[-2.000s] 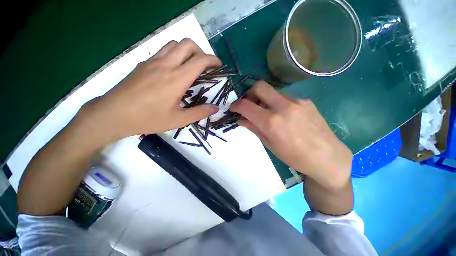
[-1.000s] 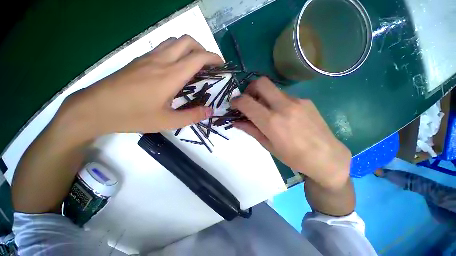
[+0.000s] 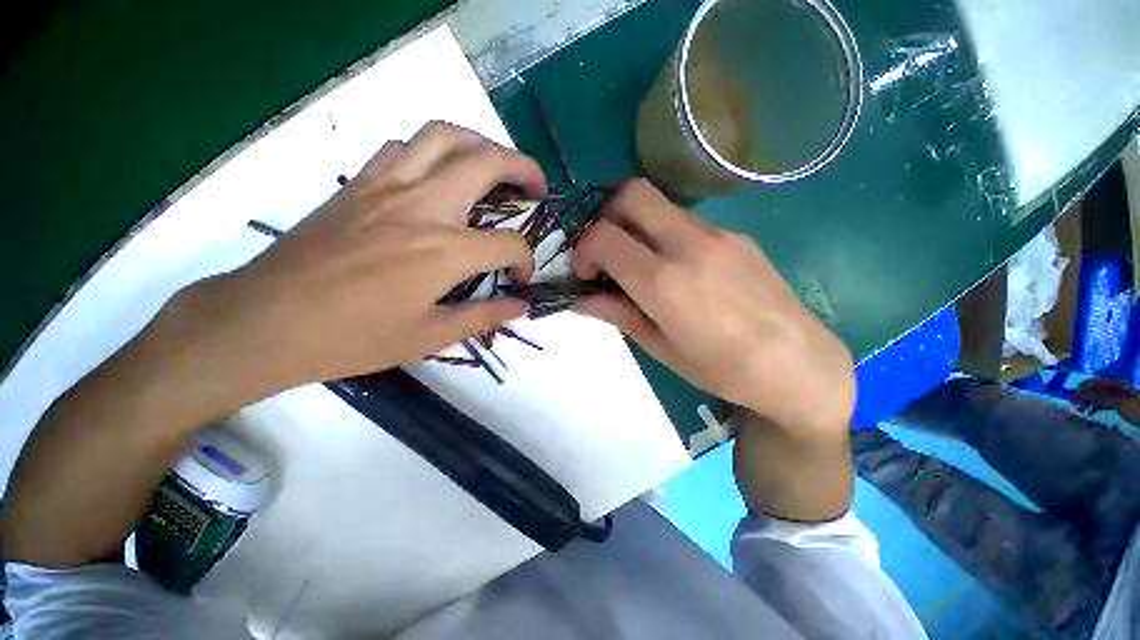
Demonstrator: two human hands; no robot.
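Observation:
A pile of thin dark screwdriver bits (image 3: 550,298) lies on the white sheet (image 3: 375,500) between my hands. My left hand (image 3: 413,250) cups over the pile's left side with fingers curled; bits show under and between its fingers. My right hand (image 3: 700,300) is at the pile's right side, its fingertips pinched on bits. A black electric screwdriver (image 3: 469,456) lies on the sheet below my left hand. A half-assembled device (image 3: 188,523), with a green board and a white round head cover (image 3: 225,473), lies at the lower left beside my left forearm.
A clear round bit jar (image 3: 700,119) stands on the green bench (image 3: 900,213) beyond my right hand. A dark green conveyor (image 3: 150,125) runs along the upper left. At the right are a blue stool (image 3: 913,363), a box with white material and a person's legs (image 3: 988,500).
My left hand has shifted over the pile, and separate bits now show left of it. The pile is more gathered between my hands. More of the person's legs shows at the right.

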